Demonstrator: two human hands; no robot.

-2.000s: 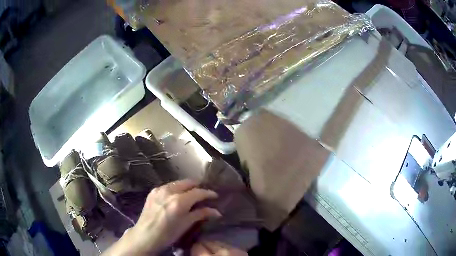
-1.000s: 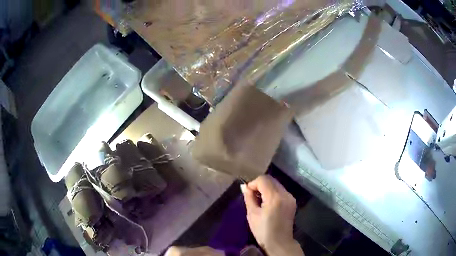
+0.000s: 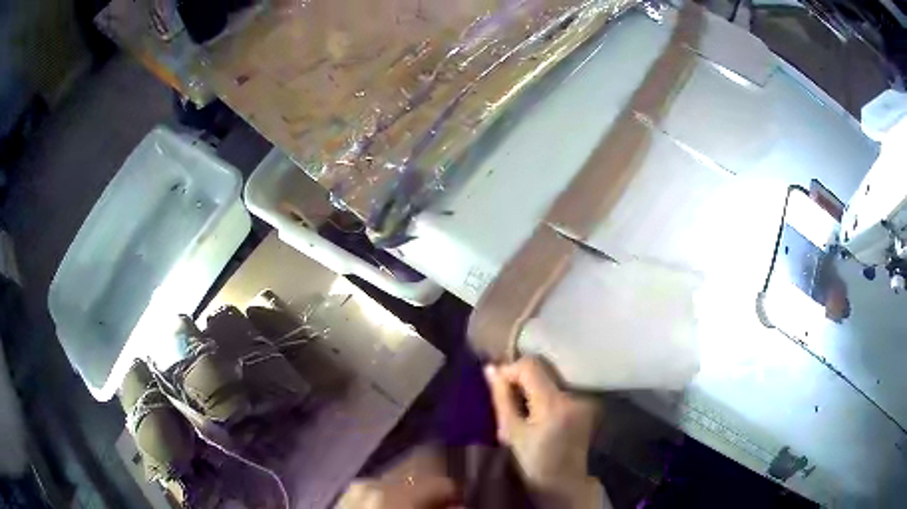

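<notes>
A long brown strip [image 3: 587,184] runs down the white table toward me. Pale flat pieces [image 3: 617,323] lie along its right side, with slits between them. My right hand [image 3: 545,423] is at the strip's near end, thumb and fingertips closed on its edge at the table's front. Whether a small tool is in the fingertips cannot be seen. My left hand [image 3: 403,489] is blurred and cut off by the bottom edge. Dark brown cloth [image 3: 489,477] shows between my hands; whether my left hand grips it cannot be told.
Tied brown bundles [image 3: 214,383] lie on cardboard [image 3: 383,343] at left. A white tub [image 3: 134,254] and another tub [image 3: 288,224] stand beyond. A film-covered board [image 3: 328,84] is at the top. A sewing machine [image 3: 885,214] with a metal plate [image 3: 804,260] is at right.
The brown piece raised near my right hand a second ago is no longer there. The strip's near end now meets my right fingertips. Earlier, my left hand was over the cardboard; now it is lower.
</notes>
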